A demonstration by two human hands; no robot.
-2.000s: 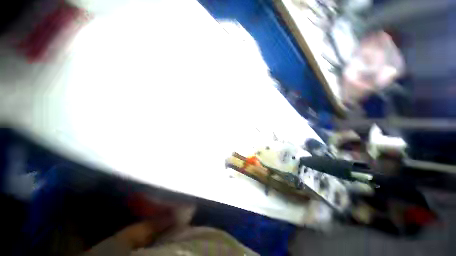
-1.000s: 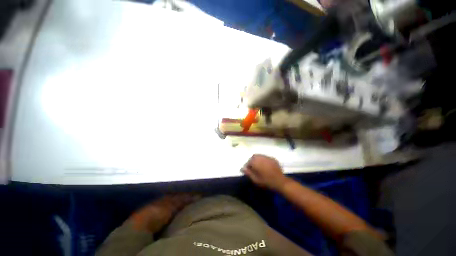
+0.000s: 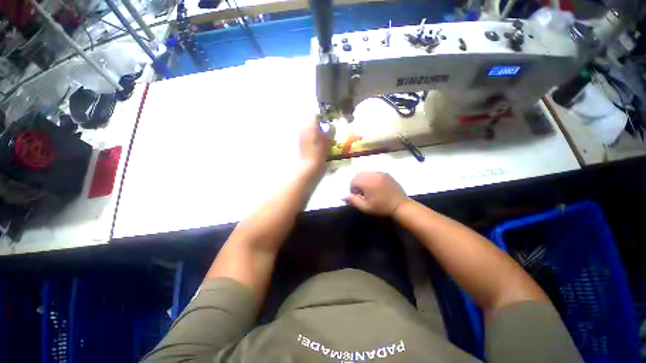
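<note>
The white sewing machine (image 3: 453,71) stands on the white table (image 3: 212,142), its blue display lit at the right. My left hand (image 3: 315,145) reaches up to the needle area under the left end of the head; its fingers are partly hidden and I cannot tell whether they hold something. My right hand (image 3: 377,193) rests near the table's front edge, fingers curled; whether a small thing is in it does not show. An orange guard (image 3: 350,144) sits beside the needle. A small dark tool (image 3: 411,147) lies on the right part of the bed.
Black-handled scissors (image 3: 404,104) lie under the machine arm. A blue crate (image 3: 577,276) stands below at the right, another blue crate (image 3: 113,312) below at the left. A red rectangular piece (image 3: 105,172) and a dark machine part (image 3: 42,159) are on the left table.
The view has steadied and turned, showing the whole machine. My left hand has gone from my lap up to the needle area. My right hand stays near the table's front edge.
</note>
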